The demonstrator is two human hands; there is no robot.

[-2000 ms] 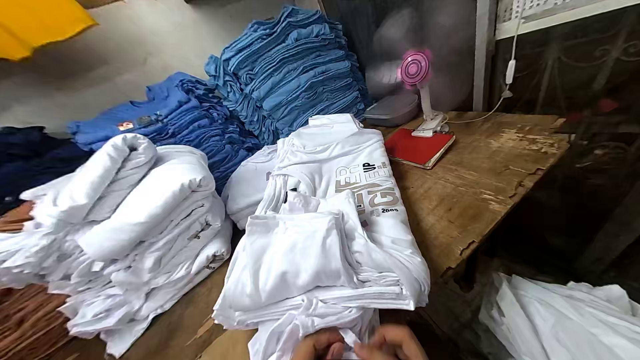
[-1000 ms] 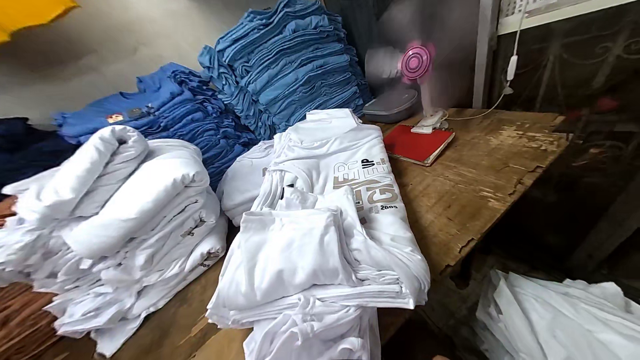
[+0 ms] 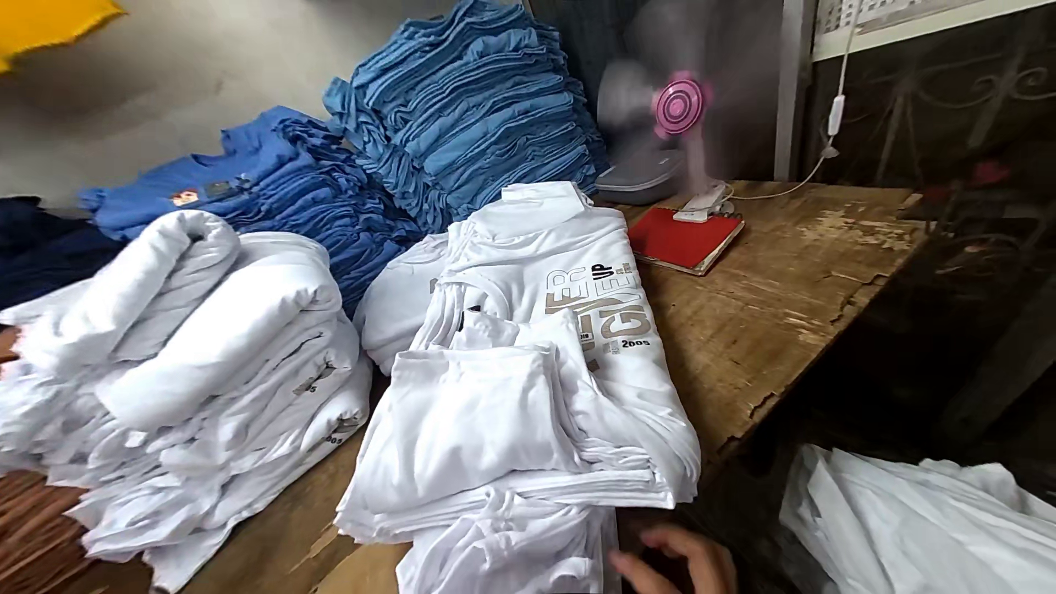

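One hand shows, my right hand (image 3: 681, 561), at the bottom edge right of centre. Its fingers are apart beside the hanging end of a crumpled white garment (image 3: 507, 544), and nothing is seen between them. That garment lies at the near edge of a stack of folded white T-shirts (image 3: 474, 412). Behind and under the folded pieces, a white T-shirt with a grey and black print (image 3: 536, 239) is laid out. My left hand is out of view.
A tall pile of rolled white shirts (image 3: 223, 338) stands at left. Behind are blue shirts (image 3: 313, 190) and lighter blue garments (image 3: 487, 107). A red notebook (image 3: 685, 239) lies under a running fan's base (image 3: 705, 202). More white cloth (image 3: 907, 520) sits lower right, past the wooden table's edge (image 3: 792, 363).
Two seconds ago both hands were at the white garment at the near edge. One second ago they were nearly out of view. Now my right hand shows again, to the garment's right.
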